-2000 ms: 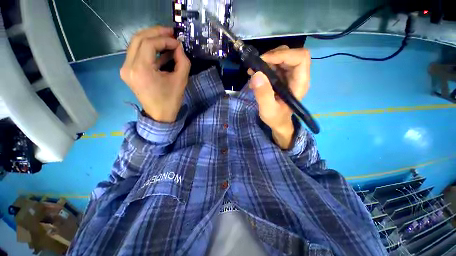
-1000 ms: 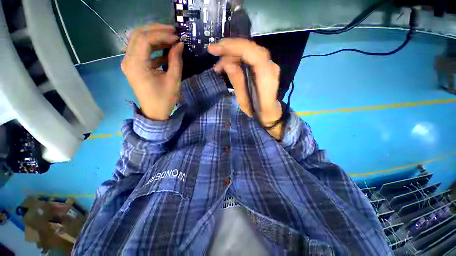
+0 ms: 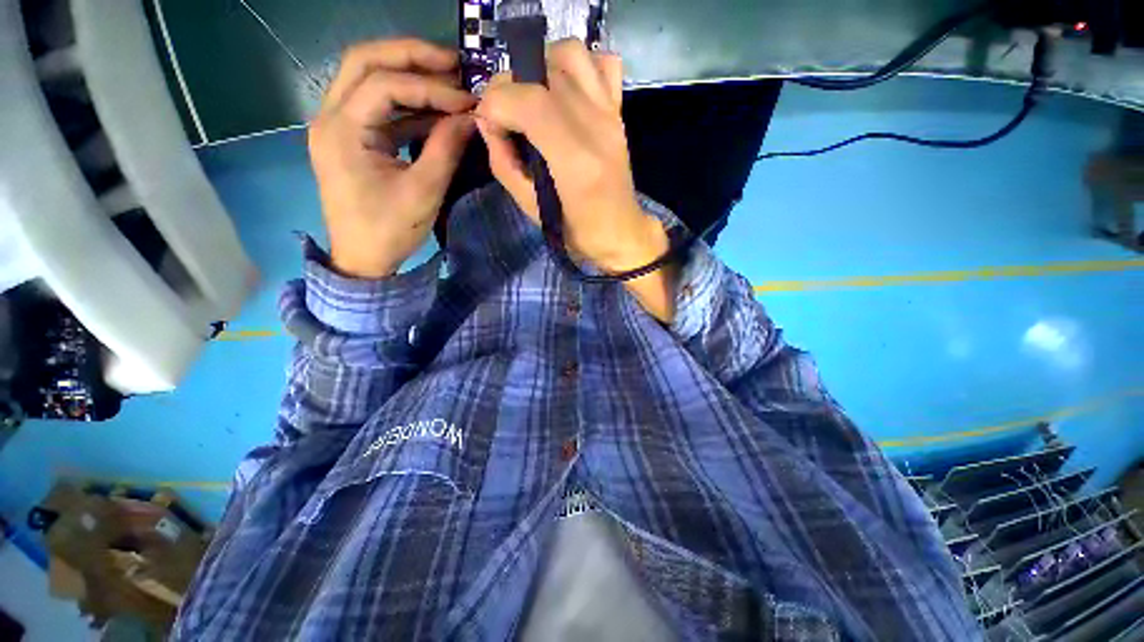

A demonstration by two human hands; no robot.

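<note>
The circuit board point(image 3: 481, 60) is at the top centre, at the bench's front edge, partly covered by my right hand. My left hand point(image 3: 391, 151) is left of it, thumb and fingertips pinched at its lower left corner. The thin solder wire point(image 3: 274, 34) runs from the top left to my left hand. My right hand point(image 3: 571, 157) is over the board's lower part, its fingertips meeting my left fingertips. It also holds the black soldering iron point(image 3: 524, 48), whose handle lies over the board; its tip is not visible. What the fingertips pinch is too small to tell.
The iron's black cord point(image 3: 866, 138) loops over my right wrist and hangs before the bench edge point(image 3: 703, 83). A white tray rack point(image 3: 119, 213) stands at the left, with a black unit point(image 3: 60, 364) in it. Cardboard boxes point(image 3: 126, 558) and a metal rack of boards point(image 3: 1035, 539) stand low.
My right hand has moved left to my left fingertips. The iron, earlier held pen-like with its tip over the board, is now turned back within the right hand.
</note>
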